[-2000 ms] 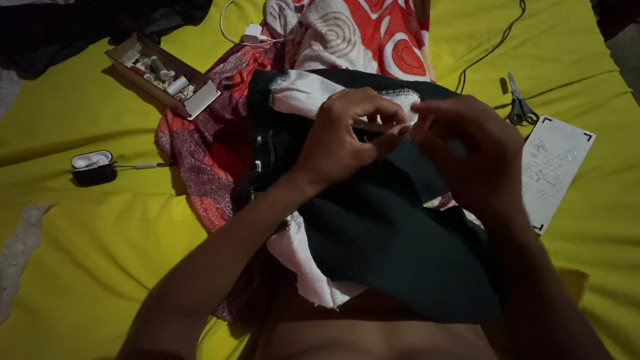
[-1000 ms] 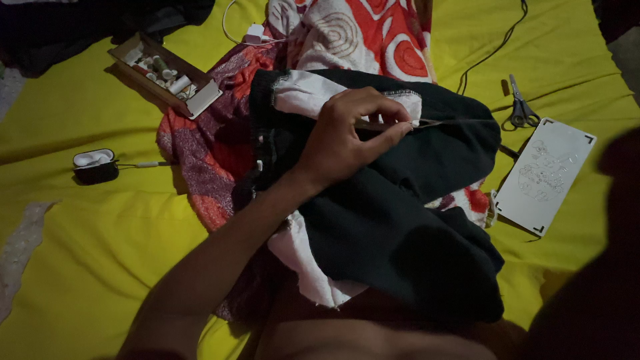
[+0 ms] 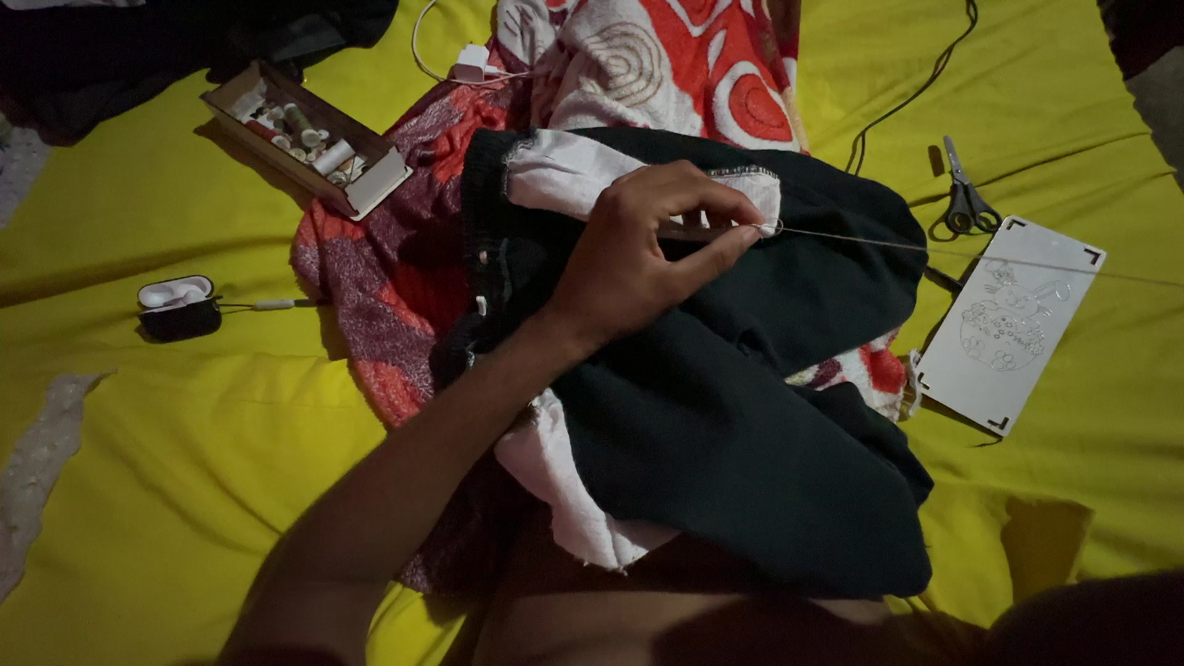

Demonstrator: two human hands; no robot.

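My left hand [image 3: 661,240] pinches the edge of a white pocket lining [image 3: 763,194] between thumb and fingertips, over a dark garment [image 3: 703,425] spread on my lap. A thin thread [image 3: 860,240] runs taut from those fingertips rightward past the frame's edge. A small loop of it shows at the fingertips; whether a needle is there, I cannot tell. My right hand is out of view. Another white lining piece [image 3: 573,490] lies along the garment's lower left edge.
A box of thread spools [image 3: 370,185] sits upper left, an open earbud case [image 3: 180,310] below it. Scissors [image 3: 967,203] and a white lid with an engraved rabbit [image 3: 1008,324] lie at right on the yellow sheet [image 3: 231,444]. A red and white blanket [image 3: 684,65] is under the garment.
My right hand was close to my left two seconds ago, then moved away to the right and out of view. The thread now stretches farther right. My left hand keeps its place on the lining.
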